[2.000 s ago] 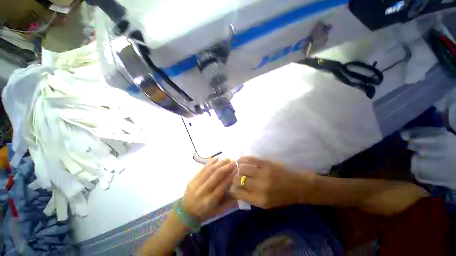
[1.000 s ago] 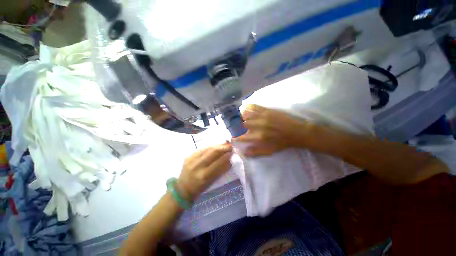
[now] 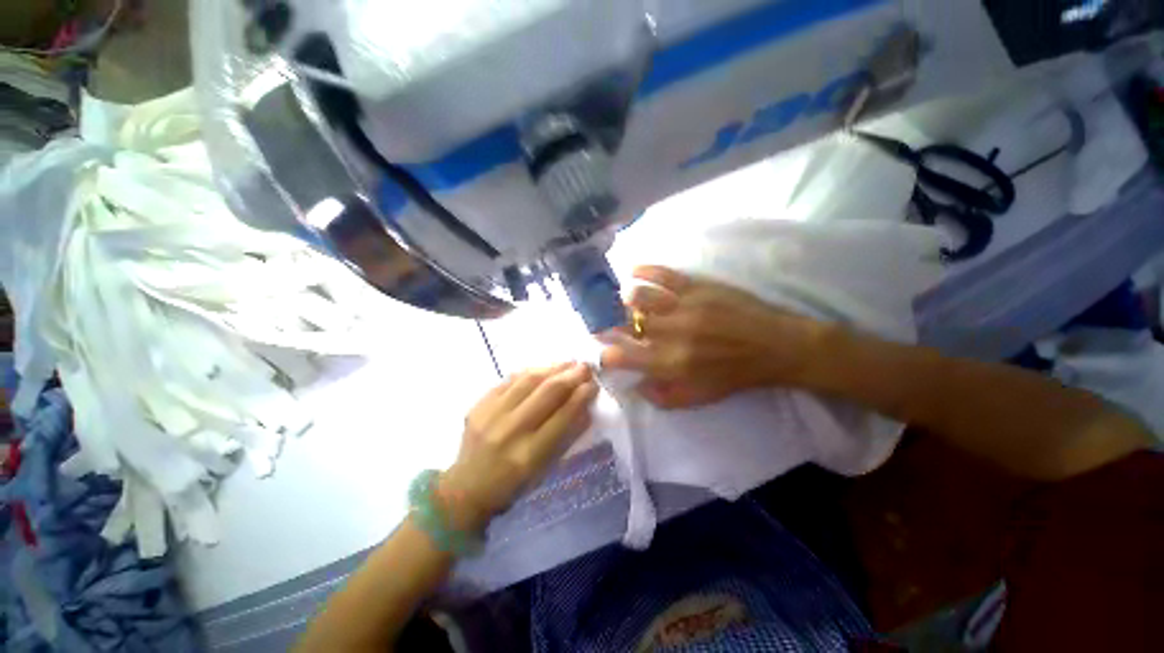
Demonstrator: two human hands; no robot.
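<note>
The white cut panel [image 3: 817, 287] lies bunched on the table right of the needle area, its lower edge over the table's front edge. A narrow white strip [image 3: 634, 478] hangs from between my hands over the ruler-marked edge. My left hand [image 3: 530, 427], with a green bracelet, lies with its fingertips on the fabric just below the needle. My right hand [image 3: 696, 338], with a yellow ring, holds the panel beside the dark blue-grey piece of the sewing machine [image 3: 511, 153]. Glare hides the stitching spot.
A strip pile [image 3: 166, 306] lies left of the machine. Black-handled shears [image 3: 957, 185] lie to the right, behind the panel. Blue cloth [image 3: 77, 549] is at the lower left. A grey front edge [image 3: 549, 510] borders the table.
Both hands have moved from the table's front edge up to the needle. Over the last second, the panel has bunched and folded over, and the narrow strip now hangs visibly below my hands.
</note>
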